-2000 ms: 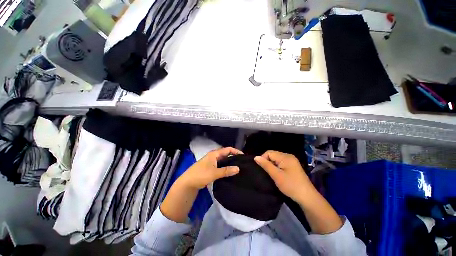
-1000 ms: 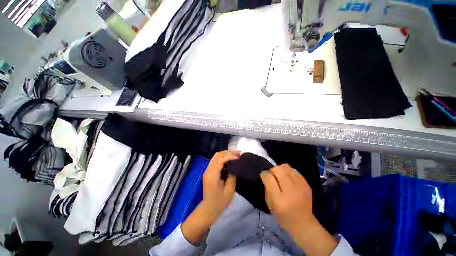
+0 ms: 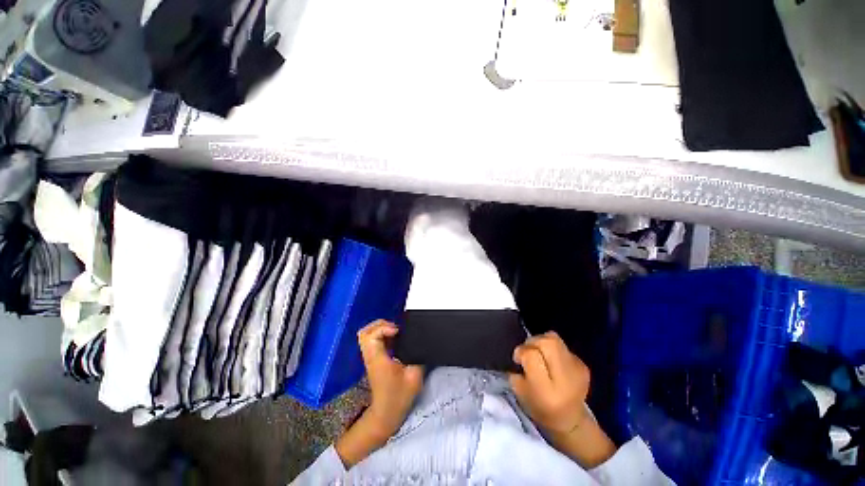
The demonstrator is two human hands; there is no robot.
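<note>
A black cuff [image 3: 457,339] lies flat and stretched sideways over my lap. It is at the near end of a white sleeve [image 3: 450,261], which extends away toward the table edge. My left hand [image 3: 391,372] grips the cuff's left end. My right hand [image 3: 552,377] grips its right end, fingers curled. A flat stack of black cuff pieces [image 3: 743,81] lies on the table at the upper right.
The ruler-marked table edge [image 3: 531,172] crosses above my hands. Striped sleeves [image 3: 152,313] hang at left beside a blue bin [image 3: 343,318]. Another blue bin [image 3: 697,361] is at right. A tan seam guide [image 3: 625,26] is on the machine bed. Black-and-white layers [image 3: 201,47] lie on the table.
The cuff has gone from bunched and folded between my fingers to flat and straight, with the white sleeve now laid out beyond it. My hands are further apart. The view has tilted down.
</note>
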